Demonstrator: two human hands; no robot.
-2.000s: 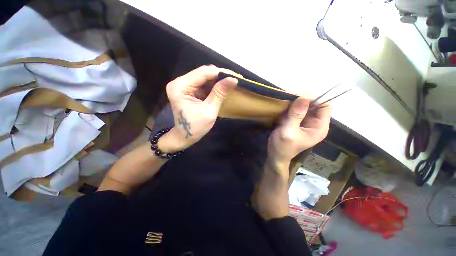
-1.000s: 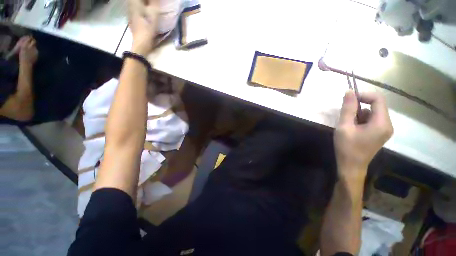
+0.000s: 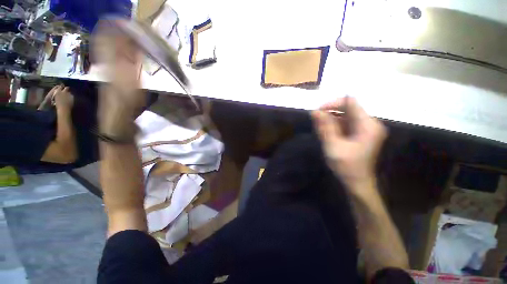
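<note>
A tan rectangular piece with a black band (image 3: 293,67) lies flat on the white table. My left hand (image 3: 117,64) is blurred over the table's left part and holds a blurred, pale and dark cloth piece (image 3: 161,52) that hangs towards the table edge. My right hand (image 3: 353,138) is in front of the table edge, fingers pinched. A thin pale glint of the tweezers (image 3: 336,112) shows at its fingertips; most of the tool is hidden.
A black-and-tan angled piece (image 3: 202,47) and white pieces (image 3: 165,28) lie on the table. A white heap with tan stripes (image 3: 180,141) is below. Another person's arm (image 3: 64,125) is at left. A box with white scraps (image 3: 464,244) is at lower right.
The tan piece left my hands and lies on the table. My left hand moved left to the table pieces and now lifts one. My right hand has drawn back towards my lap. The view has shifted.
</note>
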